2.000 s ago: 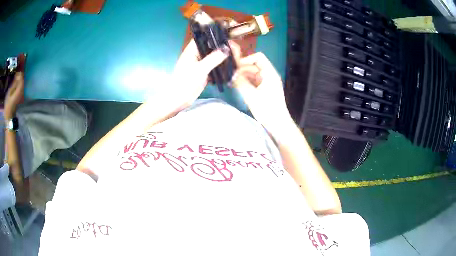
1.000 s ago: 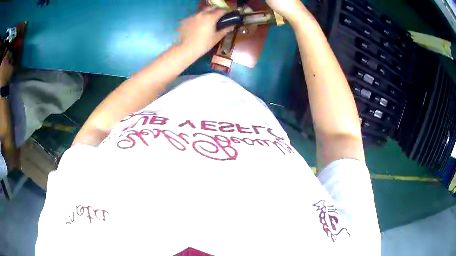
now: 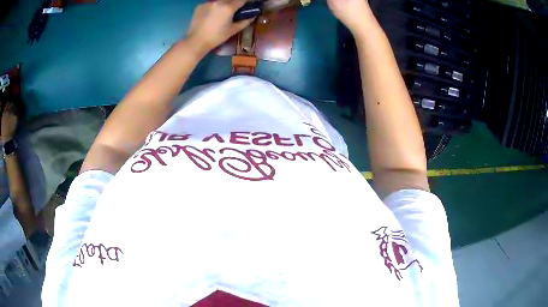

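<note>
The fixture (image 3: 246,41) lies near the top centre, with one tan channel pointing toward me and ending in an orange-brown block. Its red-brown base plate (image 3: 277,43) lies under it. My left hand (image 3: 217,23) is at the top edge, its fingers on a glossy black piece (image 3: 248,10) at the upper end of the channel. My right hand (image 3: 348,8) is at the top edge, right of the fixture, partly cut off; its fingertips are out of the picture.
A black ribbed parts tray (image 3: 414,72) with black and grey pieces stands at the right, beside more ribbed trays (image 3: 520,102). Loose dark parts (image 3: 38,25) lie on the teal mat (image 3: 120,54) at the upper left. Another person's arm (image 3: 18,180) is at the left edge.
The hands have parted from the dark pieces they held together and moved up toward the top edge. The view has shifted, and the fixture's near arm now shows uncovered.
</note>
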